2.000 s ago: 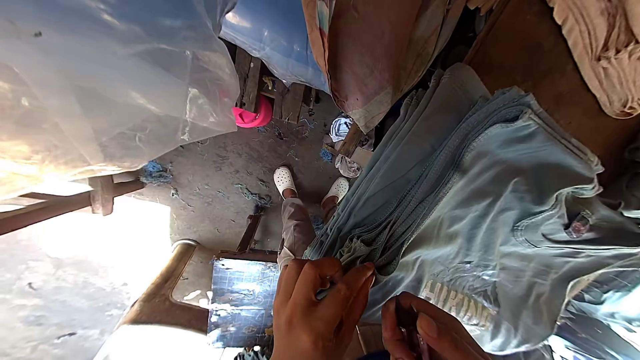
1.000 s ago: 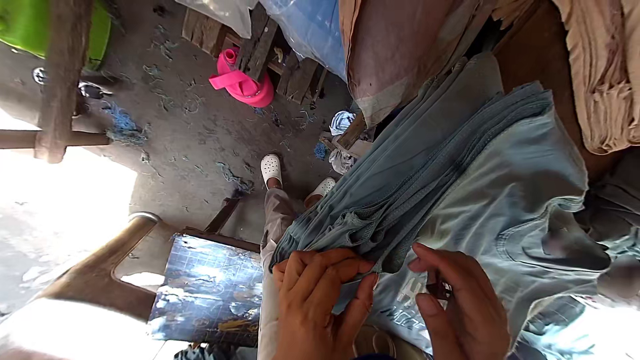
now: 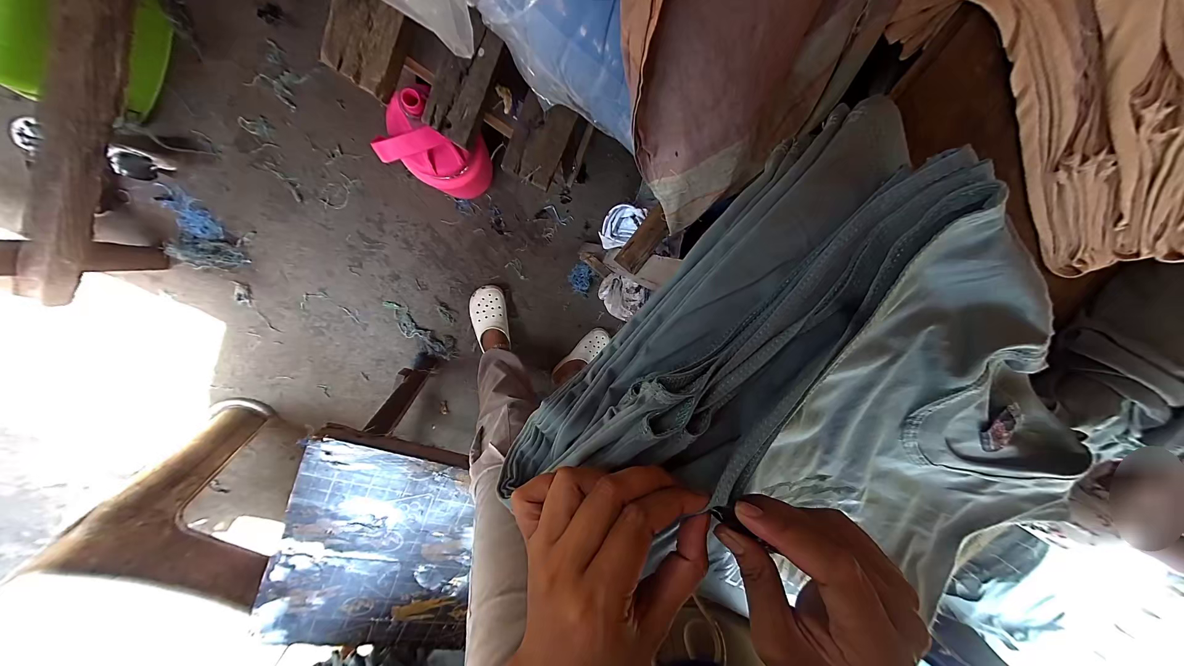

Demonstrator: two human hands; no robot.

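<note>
A thick stack of grey-green garments (image 3: 703, 324) lies across my lap, its stitched hems fanned out. On top at the right is a paler garment (image 3: 888, 388) with a round neckline, a small label and faded print. My left hand (image 3: 610, 555) pinches the lower corner of the stack, thumb and index finger on a hem edge. My right hand (image 3: 823, 583) meets it at the same hem, holding a small dark tool between thumb and fingers; its kind cannot be told. The fingertips of both hands nearly touch.
A wooden chair (image 3: 148, 499) and a worn patterned board (image 3: 370, 546) stand at lower left. Pink fabric roll (image 3: 435, 153), wooden slats (image 3: 365, 46) and thread scraps lie ahead on the floor. Tan garments (image 3: 1073, 139) are stacked at upper right. Part of another person (image 3: 1147, 499) shows at the right edge.
My right hand has come in against my left at the hem; a second ago they were apart. The stack's folds lie further over toward my left hand than two seconds ago. The view has shifted.
</note>
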